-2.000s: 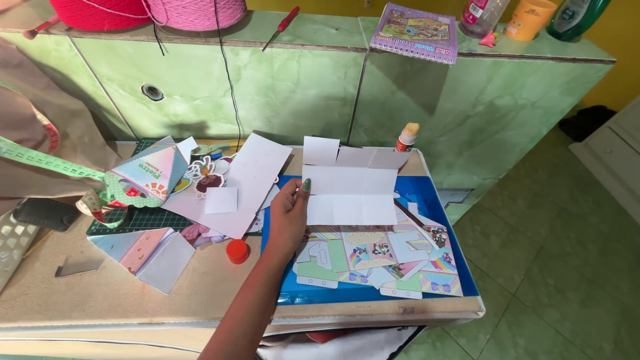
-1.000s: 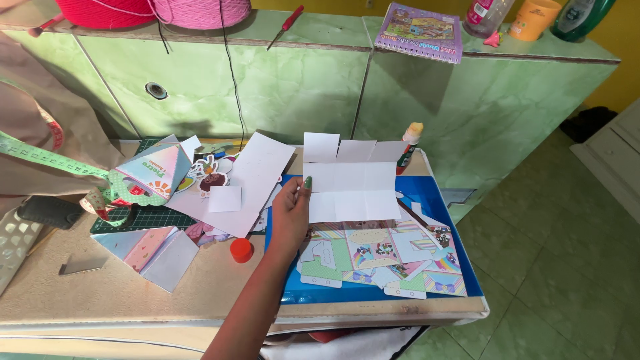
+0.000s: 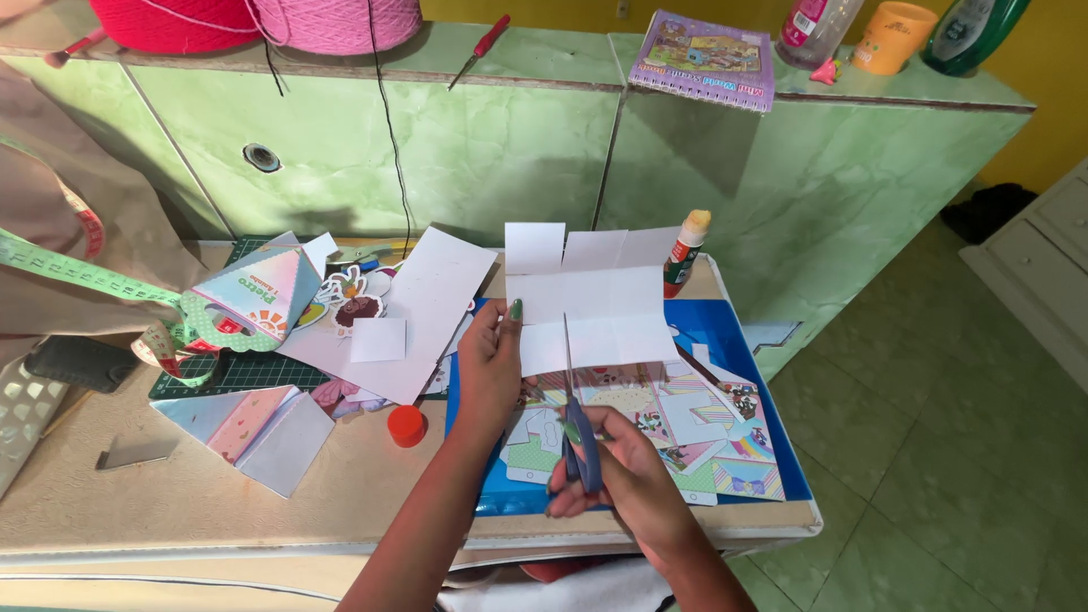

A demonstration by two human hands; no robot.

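My left hand pinches the left edge of a creased white paper sheet, which has a slit between its upper flaps. In my right hand is a pair of scissors with blue-grey handles, fingers in the loops. Its blades point away from me and lie across the sheet's lower part; whether they have cut there I cannot tell. Beneath, printed paper cut-outs lie on a blue folder or tray. An uncapped glue stick stands behind the sheet, and its red cap lies left of my left forearm.
Left on the table are a folded printed paper box, another folded piece, a green cutting mat, white card and a tape measure. Yarn, a seam ripper and a spiral notebook rest on the tiled ledge.
My right hand has come into view with the scissors, which now reach the lower part of the sheet. My left hand keeps its hold on the sheet's left edge.
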